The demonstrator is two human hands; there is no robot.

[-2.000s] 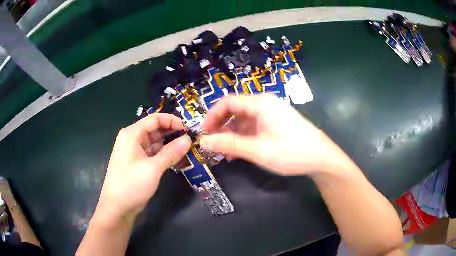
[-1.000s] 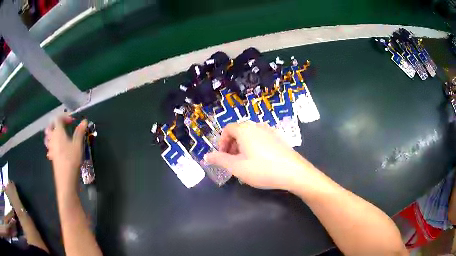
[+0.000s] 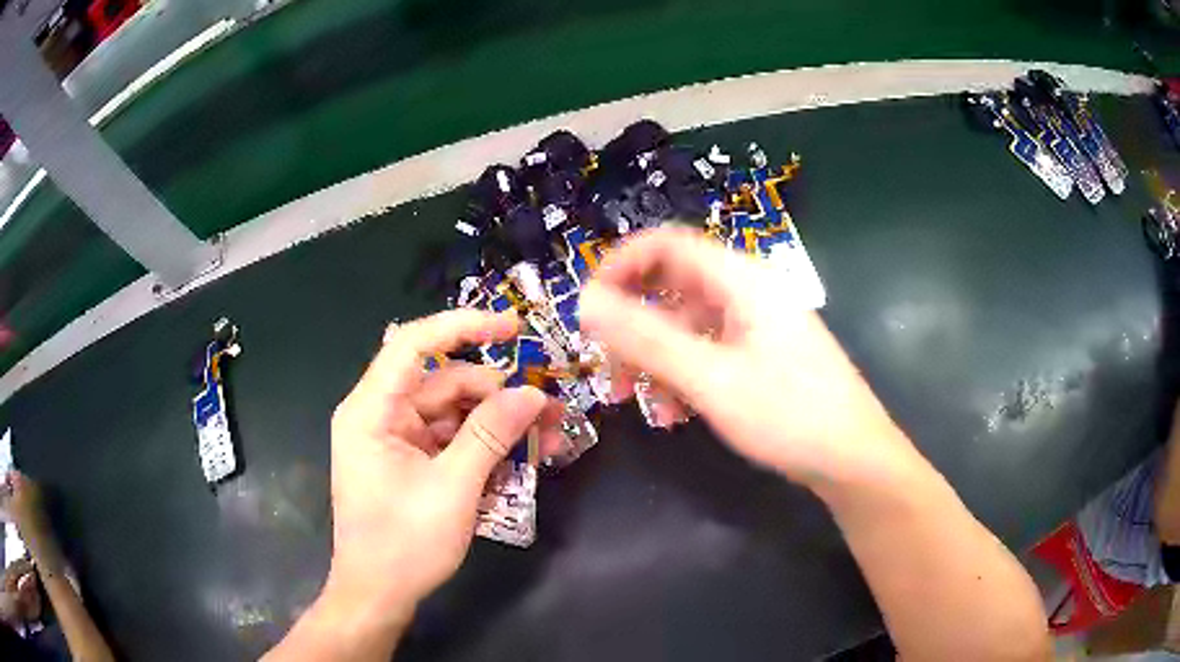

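My left hand holds a keypad circuit board between thumb and fingers. The board's pale end points toward me; its upper part is partly hidden by my fingers. My right hand is just right of it, blurred, with thumb and fingers curled; whether it holds a part I cannot tell. Beyond and below both hands lies the board pile, black end parts away from me, blue and pale parts nearer. A single board lies apart at the left.
A small bunch of boards lies at the far right. A pale metal rail runs behind the pile, with a green surface beyond. A grey post stands at the left. Another person's arm shows at the left edge.
My left hand has come back from the far left to the middle and now holds a board. The single board remains at the left. My right hand has moved slightly up and right.
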